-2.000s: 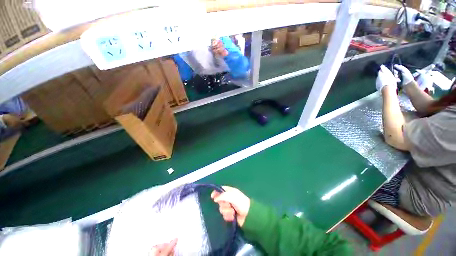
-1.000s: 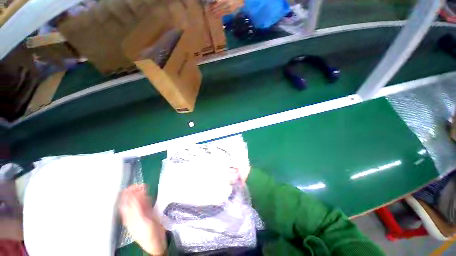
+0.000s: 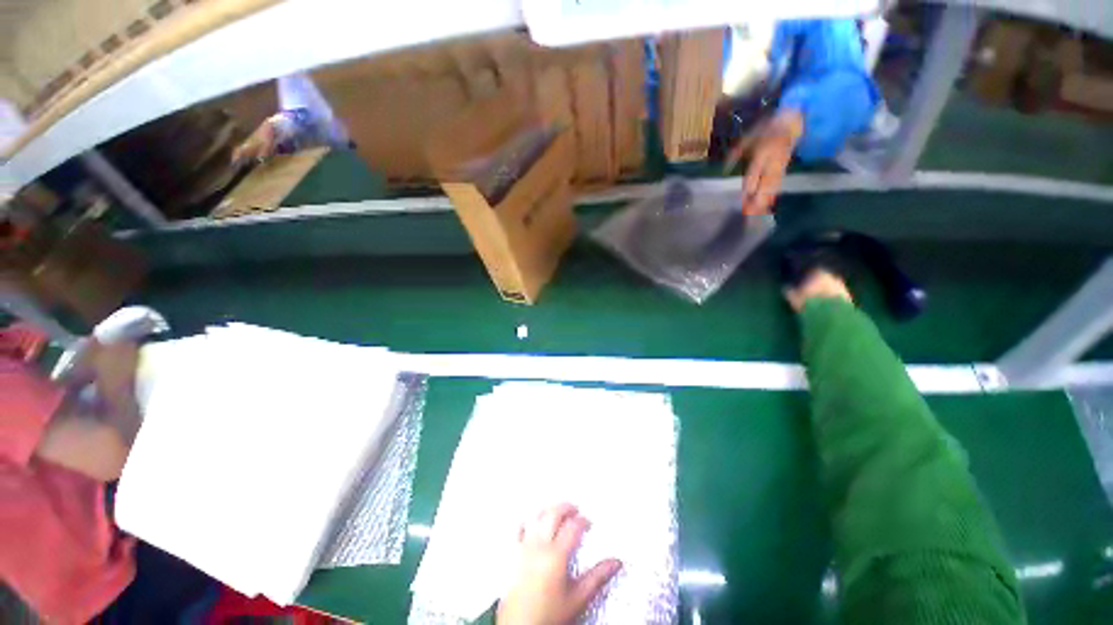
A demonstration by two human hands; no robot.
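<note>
A white bubble bag (image 3: 574,446) lies flat on the green bench in front of me. My left hand (image 3: 555,574) rests on its lower part with fingers spread. My right arm reaches across the metal rail to the conveyor, and my right hand (image 3: 820,288) is at the left end of a dark neckband device (image 3: 881,266). The fingers are blurred and partly hidden, so the grip is unclear. A bagged unit (image 3: 686,238) in a clear pouch lies on the conveyor to the left of that device, near another person's hand.
An open inner carton (image 3: 527,226) stands on the conveyor before a row of brown cartons (image 3: 604,116). A stack of white sheets (image 3: 262,440) lies left, beside a person in red. A blue-sleeved person (image 3: 824,92) reaches in from across. A metal post (image 3: 1074,324) stands right.
The neckband I was bagging has left my hands, and a bagged unit now lies on the conveyor. My right hand has moved out to the loose neckband. My left hand has moved onto the flat bag.
</note>
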